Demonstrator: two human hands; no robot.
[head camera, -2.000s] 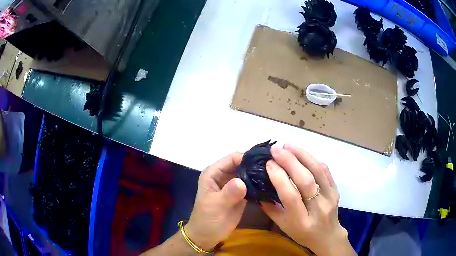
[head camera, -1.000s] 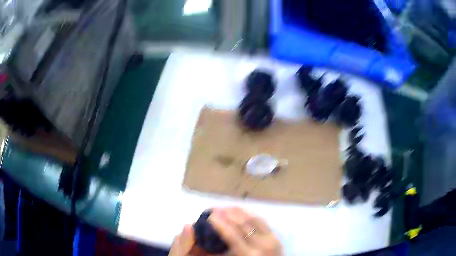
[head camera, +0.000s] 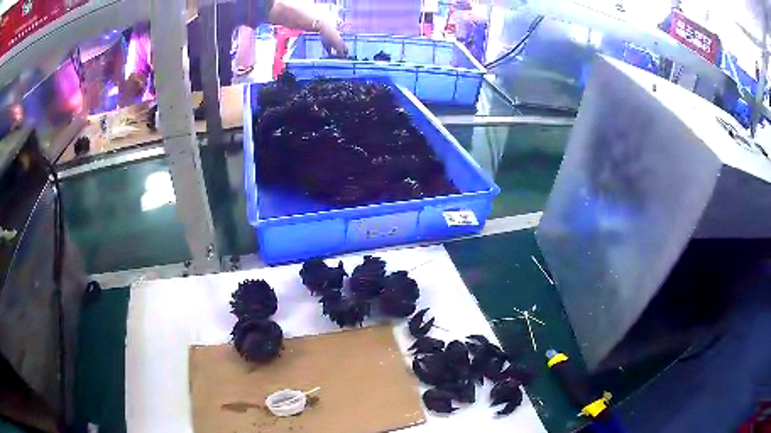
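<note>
Neither of my hands is in view, nor is the flower head they held. A small white cup (head camera: 286, 402) with a thin pale stick across it stands on the brown cardboard sheet (head camera: 362, 377), beside dark wet spots. Two round black flower heads (head camera: 256, 340) touch each other at the cardboard's far left corner. Several looser black clusters (head camera: 399, 294) stand at the board's far edge. Loose black petal pieces (head camera: 456, 369) lie in a pile right of the cardboard.
A blue crate (head camera: 372, 230) full of black pieces stands beyond the white board (head camera: 161, 338). A grey metal box (head camera: 626, 211) stands right. A yellow-and-black tool (head camera: 575, 382) and thin sticks (head camera: 527, 318) lie before it. Another person's hand (head camera: 333, 39) reaches into a farther blue crate (head camera: 406, 52).
The view has lifted and swung right, so the crates and grey box have come into view. Both hands and the black flower head they held have left the picture.
</note>
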